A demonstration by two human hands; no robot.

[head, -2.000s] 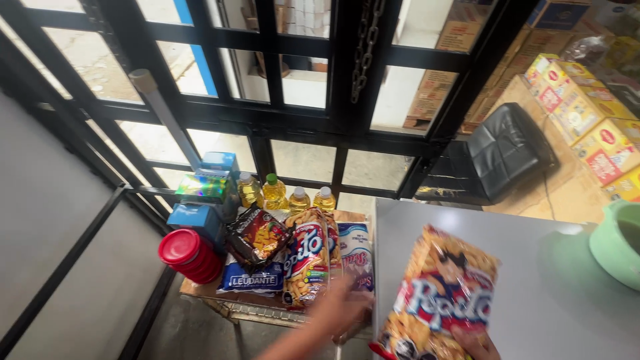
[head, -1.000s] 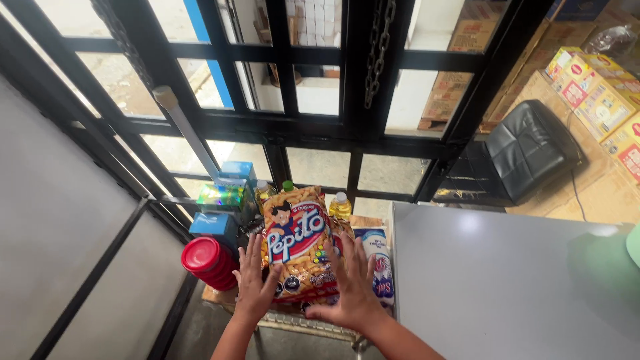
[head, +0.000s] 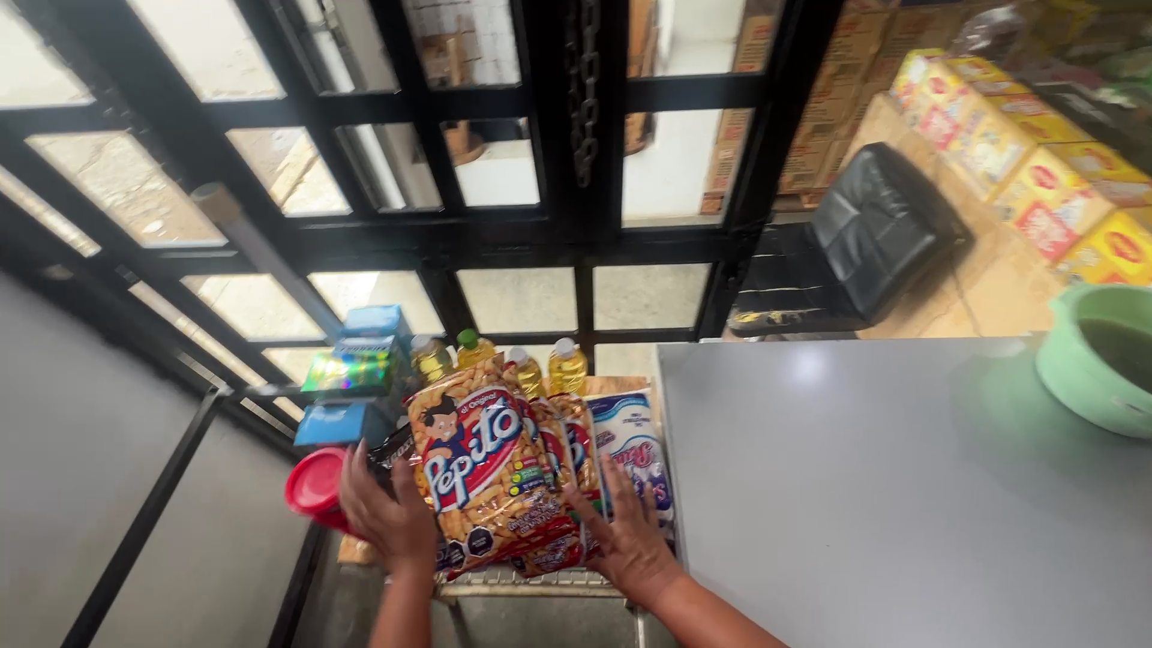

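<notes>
A Pepito snack bag [head: 486, 459] leans on more snack bags [head: 571, 441] atop a small stand. My left hand [head: 391, 508] is at the front bag's left edge, fingers apart, near a red-lidded container [head: 319, 486]. My right hand [head: 625, 540] spreads its fingers at the right side of the bags, over the lower part of a white and blue bag [head: 630, 441]. Whether either hand grips a bag cannot be told. Behind them stand bottles of yellow oil [head: 567, 367], one with a green cap [head: 472, 349]. Part of a dark packet [head: 393, 454] shows behind my left hand.
Blue boxes [head: 337, 423] and a shiny green package [head: 351, 371] stand at the left. A grey tabletop [head: 864, 486] with a green plastic container [head: 1093, 369] lies at the right. Beyond are a black metal gate [head: 504, 234], a black chair [head: 873, 234] and yellow boxes [head: 1035, 171].
Two seconds ago a Pepito bag was over the grey tabletop; one second ago it was on the stacked goods between both hands. It now leans further left, and my hands are wider apart.
</notes>
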